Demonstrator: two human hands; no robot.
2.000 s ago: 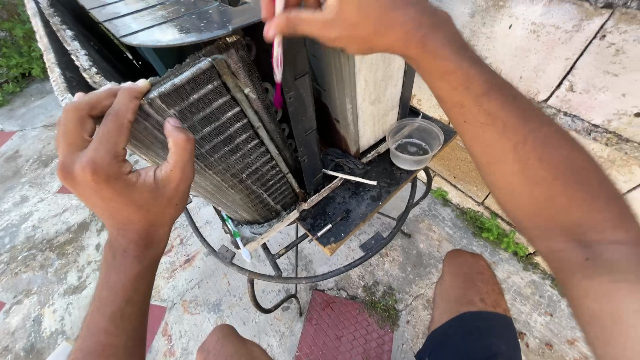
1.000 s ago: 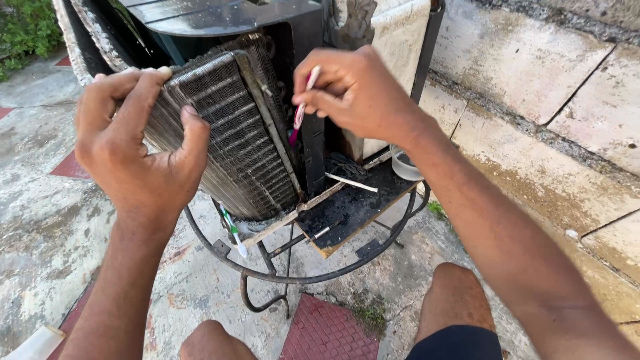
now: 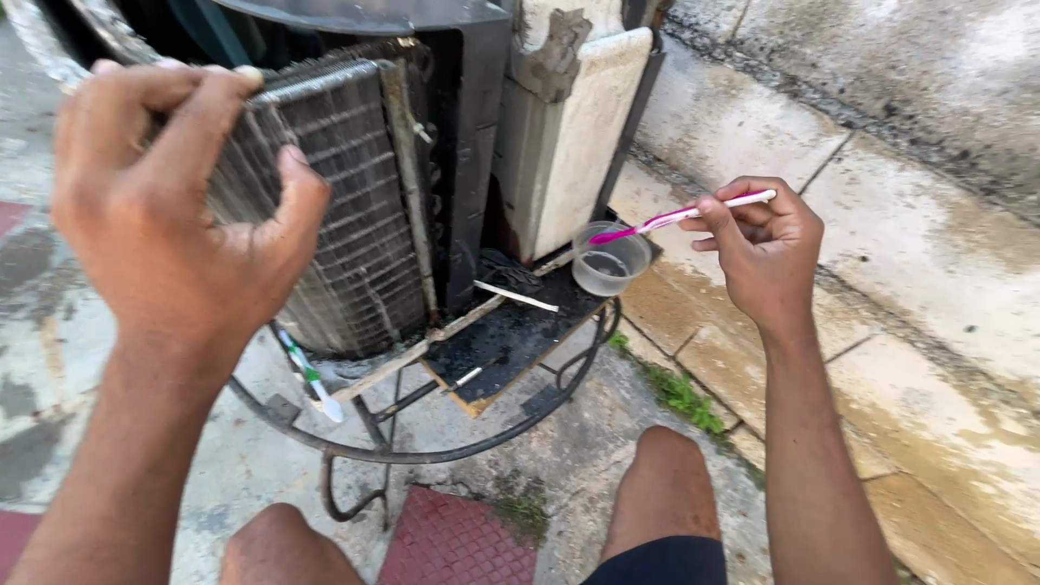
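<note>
My left hand (image 3: 187,187) grips the top edge of a finned metal coil (image 3: 341,211), its fingertips behind the edge and its thumb in front of the fins. In my right hand (image 3: 764,244) is a pink and white toothbrush (image 3: 670,218), its pink head over the rim of a clear plastic cup (image 3: 605,272) with some liquid in it. The cup stands on a dark, wet board (image 3: 520,345) beside a thin white stick (image 3: 517,296). A green and white toothbrush (image 3: 307,370) leans below the coil's lower left.
A dark housing plate (image 3: 479,138) and a white foam block (image 3: 581,138) stand between the coil and the cup. A round metal stand (image 3: 455,455) carries everything. At the right is a stained stone wall (image 3: 918,211). My knees are below the stand.
My right hand has moved right with the pink toothbrush, from the gap beside the coil to the plastic cup. My left hand has stayed at the coil's top edge.
</note>
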